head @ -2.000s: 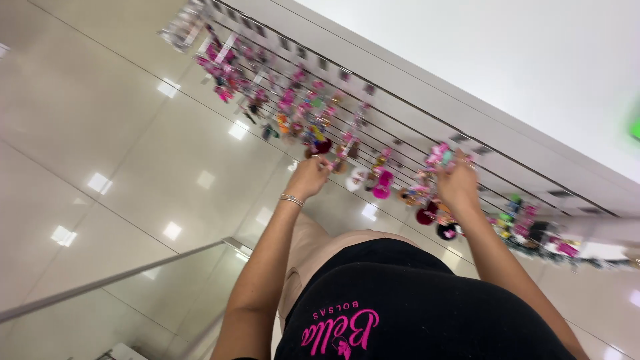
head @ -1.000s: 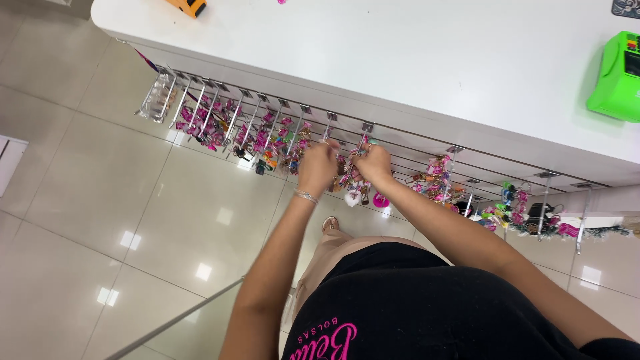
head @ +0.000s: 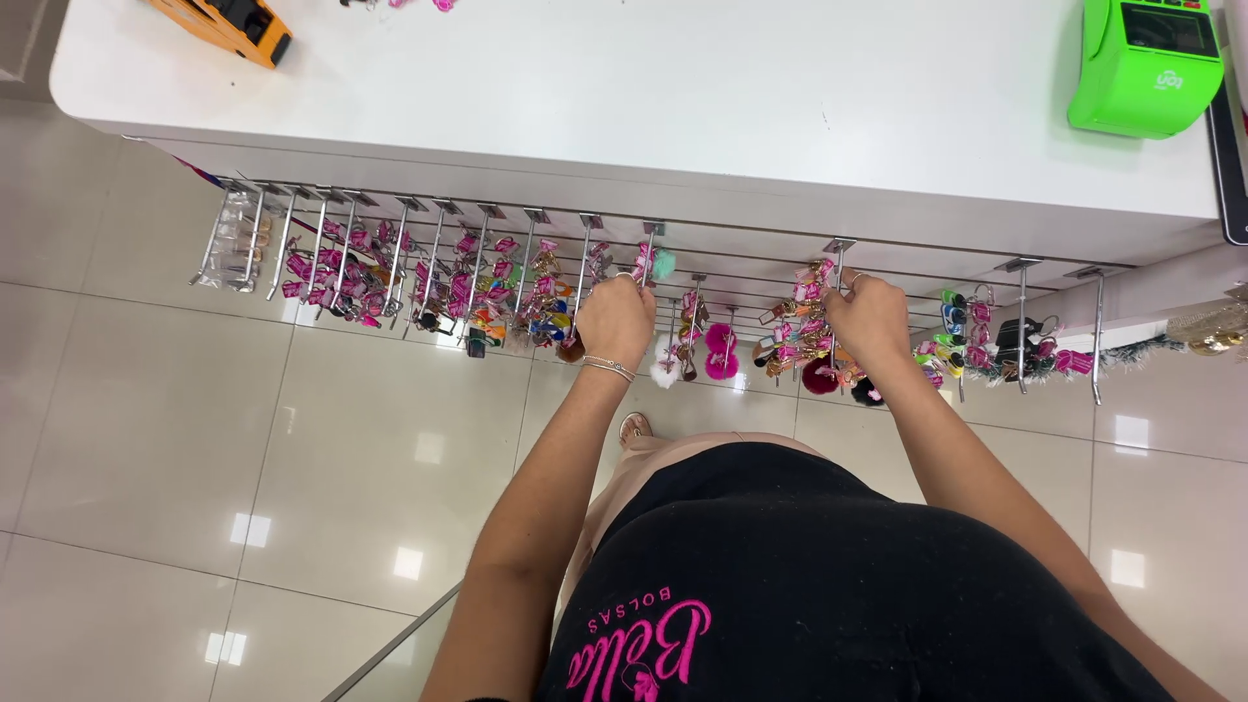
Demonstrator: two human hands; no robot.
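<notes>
My left hand (head: 616, 317) is at a metal display hook (head: 651, 244) on the slatted counter front, its fingers at pink-tagged keychains beside a mint pompom (head: 664, 263). Farther right, my right hand (head: 866, 317) touches the keychains (head: 811, 283) on another hook (head: 839, 255); its fingertips are partly hidden. Between my hands hang a white pompom keychain (head: 667, 359) and a magenta one (head: 721, 351). A dark red pompom (head: 820, 376) hangs just left of my right hand. Whether either hand grips anything is unclear.
The white counter (head: 624, 107) spans the top, with an orange device (head: 229, 29) and a green card terminal (head: 1146, 68) on it. More hooks with keychains (head: 341, 273) line the left. Bare hooks (head: 1099, 336) and a tinsel garland (head: 1141, 351) are at the right.
My hands were close together one second ago and are now apart, the right one having moved right to another hook. Two seconds ago they were also apart.
</notes>
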